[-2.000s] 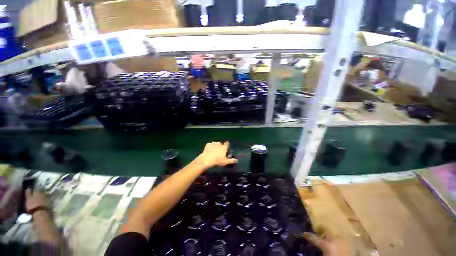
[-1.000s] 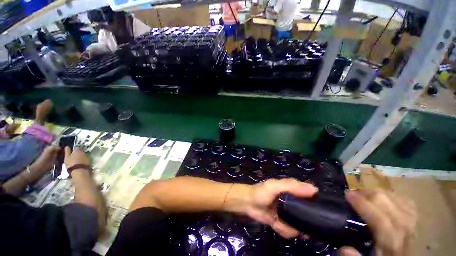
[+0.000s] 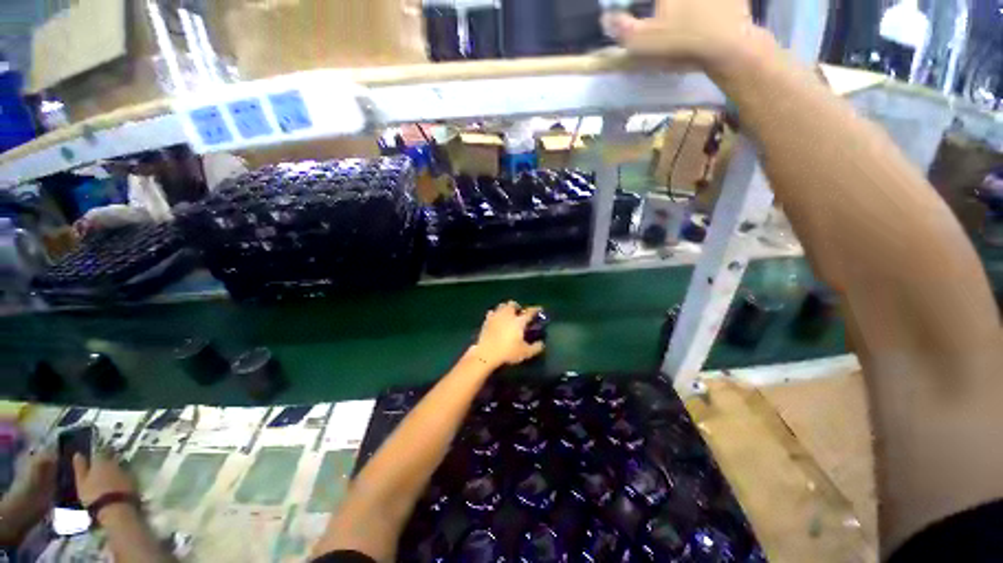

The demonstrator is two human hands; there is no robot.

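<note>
My left hand (image 3: 510, 335) reaches over the green conveyor belt (image 3: 440, 302) with its fingers around a black cylindrical unit (image 3: 536, 327), mostly hidden by the hand. My right hand (image 3: 687, 31) is raised at the top edge, at the overhead shelf rail; its fingers are partly cut off and whether it holds anything is unclear. The black blister tray (image 3: 550, 473) lies in front of me, with rows of round shiny pockets.
Black units (image 3: 257, 372) stand along the belt left and right. A white upright post (image 3: 715, 275) rises beside the tray. Stacked black trays (image 3: 313, 225) sit beyond the belt. Cardboard (image 3: 770, 462) lies right; a neighbour's hand (image 3: 105, 484) and phone are left.
My hands no longer hold a unit together over the tray. My left hand has moved out to a unit on the belt. My right hand has moved up to the shelf rail. The view has shifted.
</note>
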